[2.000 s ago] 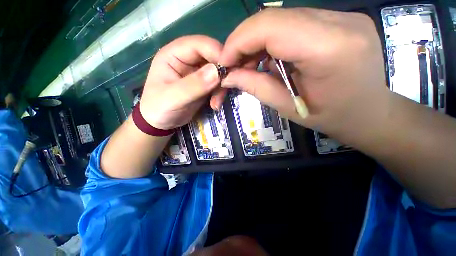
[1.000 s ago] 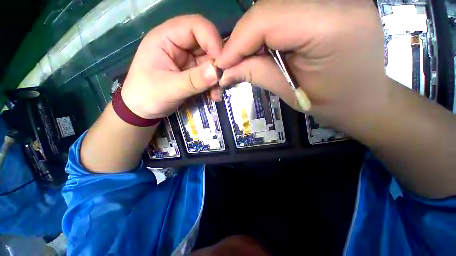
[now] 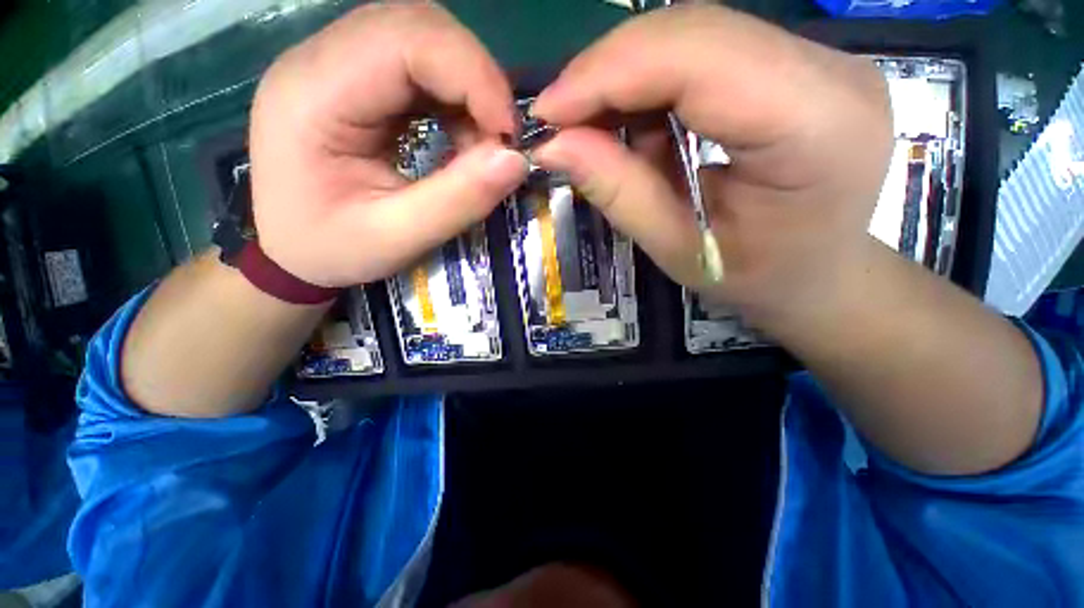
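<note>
My left hand (image 3: 375, 166) and my right hand (image 3: 761, 149) meet fingertip to fingertip above the black tray (image 3: 571, 378). A tiny dark part (image 3: 524, 128) shows between the fingertips; its shape is too small to tell. My left thumb and index finger pinch at it, and my right thumb and index finger are close beside it. My right hand also holds the tweezers (image 3: 693, 190) against the palm, pale rear end pointing down. Under the hands, silver-rimmed phone frames (image 3: 579, 267) lie in the tray slots, some with orange flex strips (image 3: 550, 267).
Another phone frame (image 3: 921, 160) lies in the tray at right. A white ridged blister tray (image 3: 1044, 226) is beyond it. A bright blue bag (image 3: 909, 6) is at the top edge. A black box with a white label (image 3: 65, 276) is at far left.
The view has shifted, so the tray sits further left and the blister tray and blue bag now show. The fingertips of my two hands have parted slightly. The tweezers remain in my right hand.
</note>
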